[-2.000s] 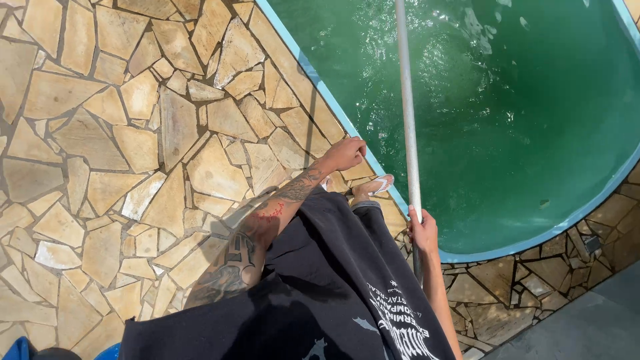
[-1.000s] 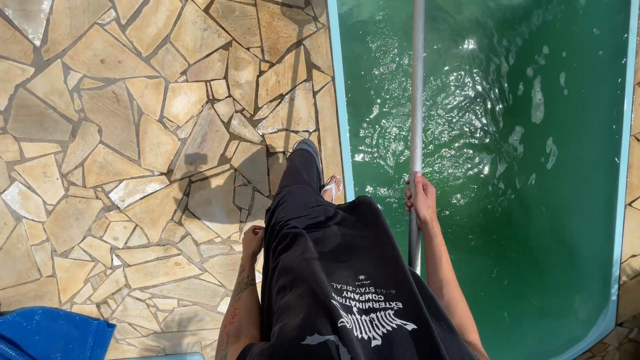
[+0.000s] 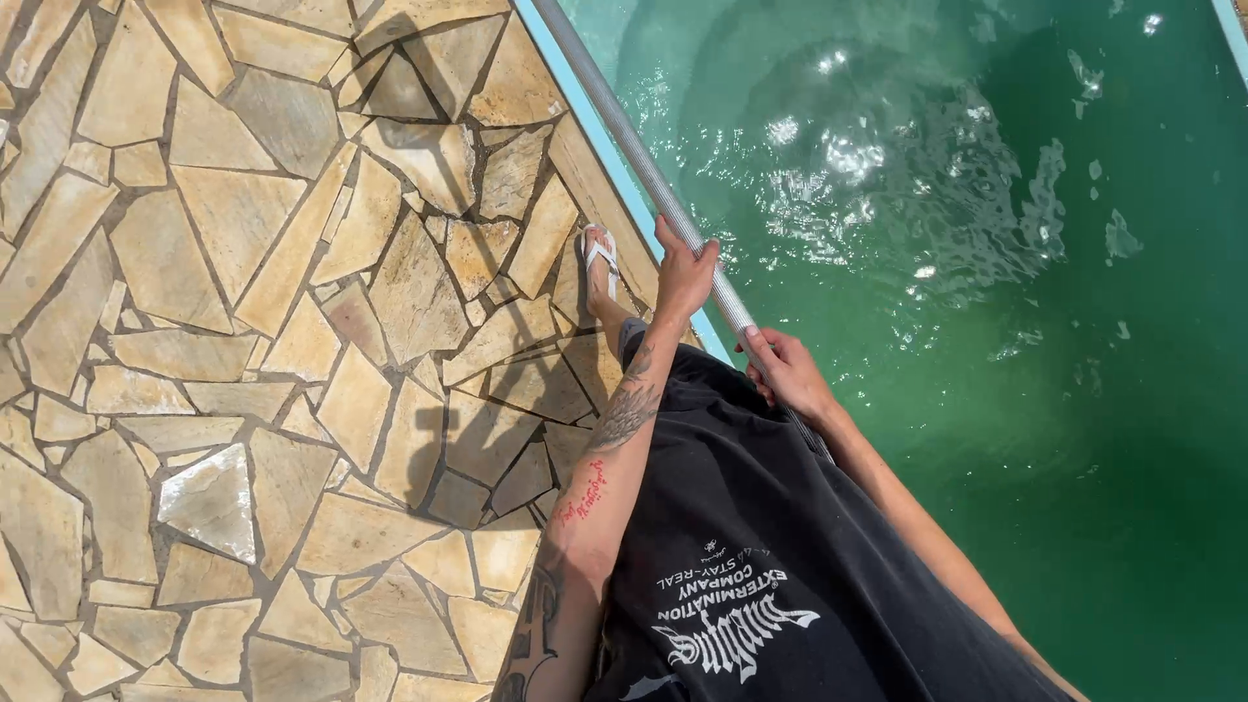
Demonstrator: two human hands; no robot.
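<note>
A long grey ribbed pole [image 3: 634, 146] runs from the top of the view down along the pool's edge to my waist. My left hand [image 3: 685, 271] grips it beside the pool rim, thumb along the top. Lower down and to the right, my right hand [image 3: 788, 370] is wrapped round the same pole, some fingers hidden beneath it. The pole's lower end passes beside my dark shirt [image 3: 760, 546]; its far end lies outside the view.
Green pool water [image 3: 975, 439] fills the right side, with lighter curved shapes under the surface at the top. The pale blue pool rim [image 3: 604, 146] borders irregular stone paving [image 3: 244, 292]. One foot in a white flip-flop [image 3: 600, 258] stands near the rim.
My left hand, off the pole in both earlier frames, has closed round it. The pole has swung from nearly upright in view to a slant along the rim. The view has turned.
</note>
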